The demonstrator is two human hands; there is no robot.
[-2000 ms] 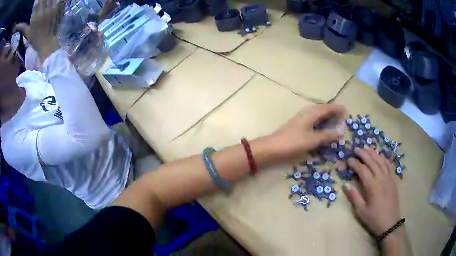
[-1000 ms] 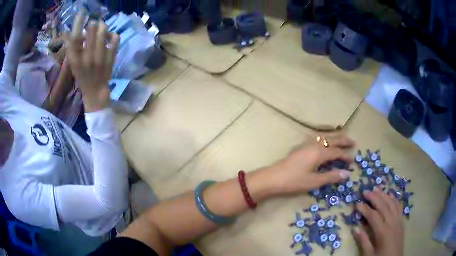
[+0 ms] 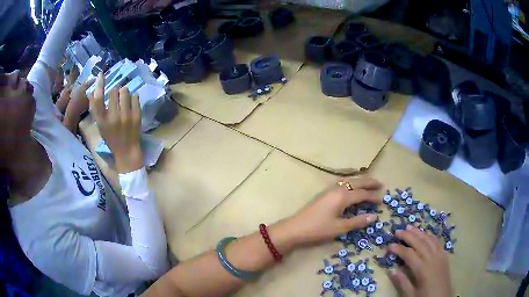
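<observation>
Small dark grey hubs with stubby arms and pale round centres (image 3: 412, 218) lie in a loose cluster on the tan paper, front right. My left hand (image 3: 330, 212), with a ring, reaches in from the left; its fingers and thumb curve around a few hubs at the cluster's upper left. Whether it grips them is hidden. My right hand (image 3: 422, 261) rests at the cluster's near side, fingers spread and touching or just above hubs; its wrist is cut off by the bottom edge. A small shiny loop (image 3: 365, 244) lies among the hubs.
Dark grey cup-like parts (image 3: 336, 80) stand along the far side, some on a white sheet (image 3: 409, 125). A person in a white top (image 3: 64, 232) sits at left, one hand raised, near light blue and white boxes (image 3: 136, 81). A translucent sleeve (image 3: 507, 232) lies at the right edge.
The view has shifted, showing more of the far side. My left hand has settled lower over the upper-left hubs, its ring now visible. The neighbour's arm has come forward with the hand raised.
</observation>
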